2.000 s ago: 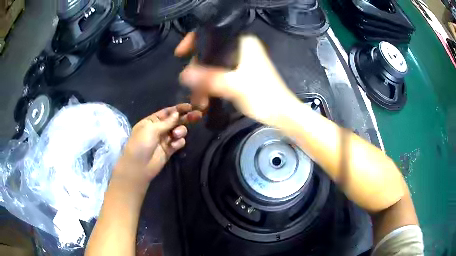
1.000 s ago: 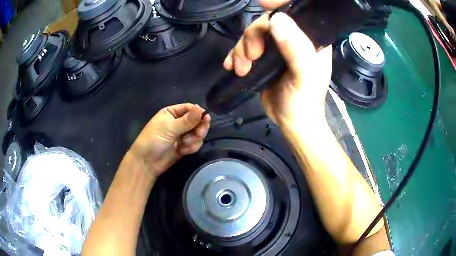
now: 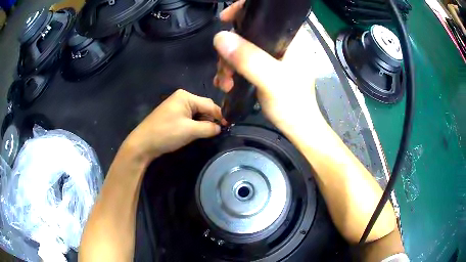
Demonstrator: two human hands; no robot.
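A loudspeaker driver [image 3: 244, 192] lies face down in front of me, its silver magnet up. The black panel under it hardly stands out from the dark mat. My right hand [image 3: 255, 66] grips the black electric screwdriver [image 3: 265, 30], its nose pointing down at the driver's far rim. My left hand [image 3: 176, 123] reaches in from the left, thumb and fingertips pinched at the screwdriver's nose by that rim. A tiny dark piece, seemingly a screw [image 3: 226, 124], shows at the fingertips. The exact contact at the tip is hard to see.
A crumpled plastic bag [image 3: 56, 184] lies at the left. Several spare drivers [image 3: 46, 46] stand along the far and left edges. Another driver [image 3: 375, 61] sits on the green table [image 3: 434, 153] at the right, near stacked black panels [image 3: 357, 10]. The power cord [image 3: 406, 102] hangs across the right side.
The screwdriver has swung more upright, its nose now down at the driver's far rim. My left fingertips have moved slightly right and down to meet it there.
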